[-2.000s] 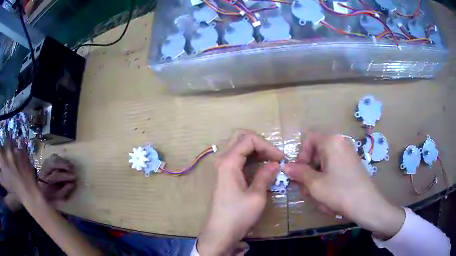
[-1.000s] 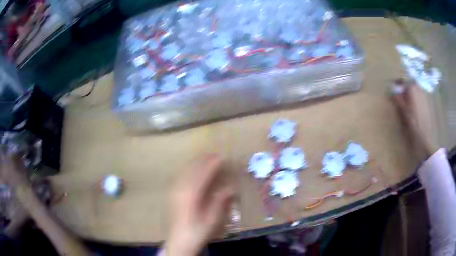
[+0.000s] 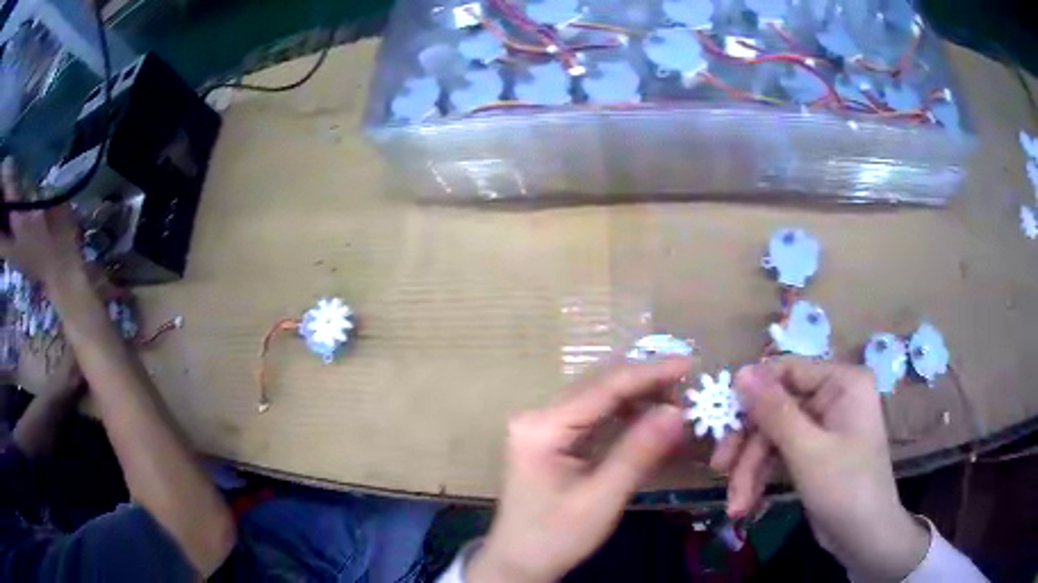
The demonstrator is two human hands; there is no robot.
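Note:
A white toothed gear [image 3: 715,404] is held between the fingertips of both my hands near the table's front edge. My left hand [image 3: 586,456] pinches its left side, and my right hand [image 3: 814,450] grips its right side with thumb and fingers. Whether a motor is behind the gear is hidden. A silver motor [image 3: 660,347] lies just beyond my left fingertips, partly covered. Two more motors, one far [image 3: 793,256] and one nearer [image 3: 804,330], lie beyond my right hand. A motor with a gear fitted [image 3: 328,327] sits alone at left, its leads trailing down-left.
A clear tray stack [image 3: 683,154] full of motors and coloured leads stands at the back. Two motors [image 3: 907,355] lie at right, and white gears [image 3: 1030,188] at the far right edge. A black box device [image 3: 142,171] and another person's arm [image 3: 148,433] are at left.
My right hand has come back from the white gears at the far right and meets my left hand at a gear. The lone geared motor's leads now trail down-left. The neighbour's arm has moved up.

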